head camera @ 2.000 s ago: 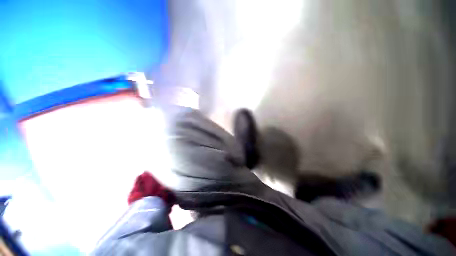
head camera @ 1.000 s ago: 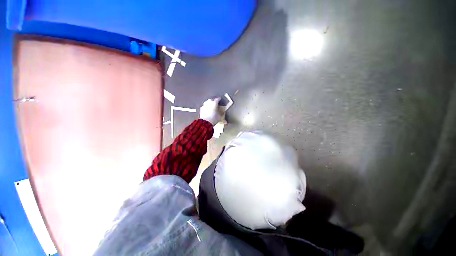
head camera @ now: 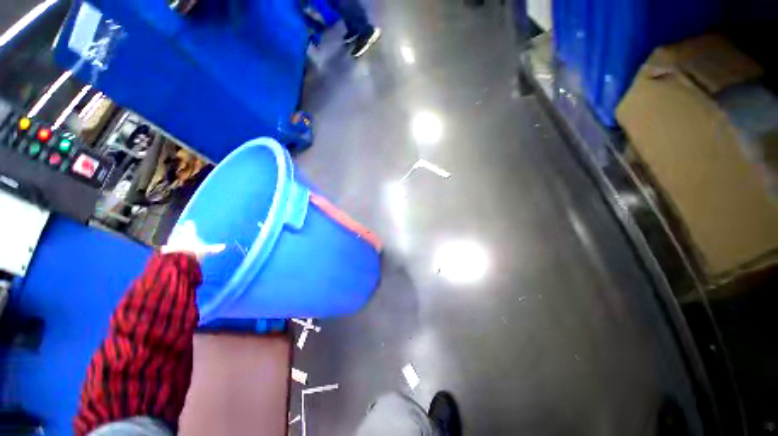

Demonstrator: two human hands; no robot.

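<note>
My left hand (head camera: pixel 189 242), in a white glove below a red and black knitted sleeve, is over the open mouth of a blue round bin (head camera: pixel 328 264). Some fingers look stretched out, but the glove is overexposed and blends with any white scrap at it. Faint thin pale pieces show inside the bin. The bin looks tilted in this view. White strips (head camera: pixel 321 389) lie on the floor beside the brown panel (head camera: pixel 239 383), with another short piece (head camera: pixel 411 376) nearer my shoe. My right hand is not in view.
A control panel (head camera: pixel 60 146) with coloured buttons is at the left on the blue machine. A bent white strip (head camera: pixel 433 168) lies farther along the floor. A cardboard box (head camera: pixel 699 162) stands at right. A person's legs (head camera: pixel 357 21) show at the top.
My left hand has moved from the floor beside the strips to the bin's mouth. The view has swung up, showing the bin's opening, control panel and aisle.
</note>
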